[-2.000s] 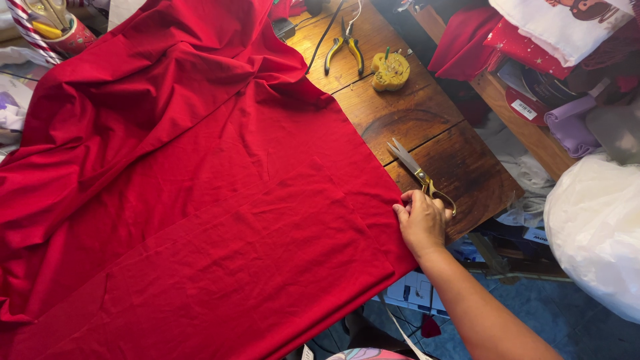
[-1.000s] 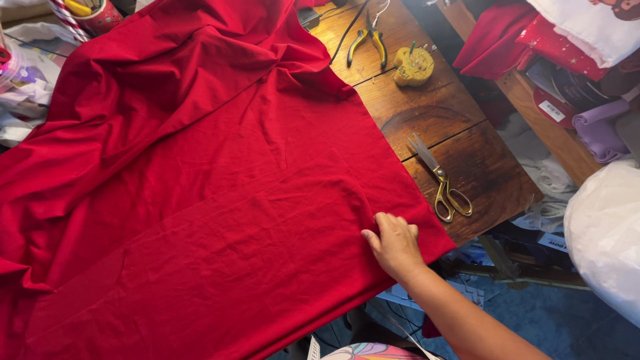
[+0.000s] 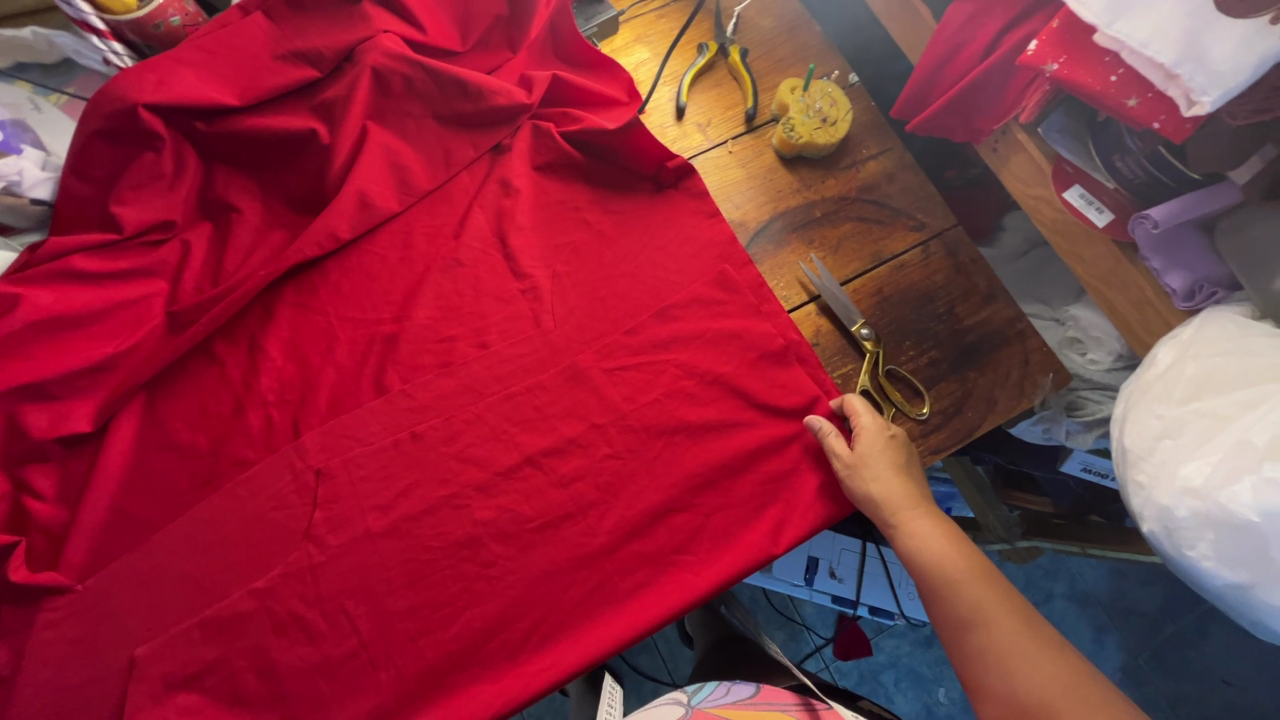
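Observation:
Red fabric (image 3: pixel 480 400) lies across the wooden table, flatter toward its near edge and bunched in folds at the upper left. My right hand (image 3: pixel 875 460) has its thumb and fingers at the right edge of the cloth, near the corner; the fingertips pinch or touch that edge, which of the two is unclear. Just above this hand, gold-handled scissors (image 3: pixel 865 340) rest on the bare wood, their blades pointing up and left. My left hand is out of view.
Yellow-and-black pliers (image 3: pixel 718 70) and a yellow pincushion (image 3: pixel 812 118) with pins sit on the wooden table (image 3: pixel 960 310) farther back. A shelf (image 3: pixel 1090 240) with fabrics stands at the right, a white plastic-wrapped bundle (image 3: pixel 1200 460) in front of it.
My right hand went from the cloth's right edge onto its surface, and is now back at the edge beside the scissors. A second layer's outline now shows more plainly along the near part of the fabric.

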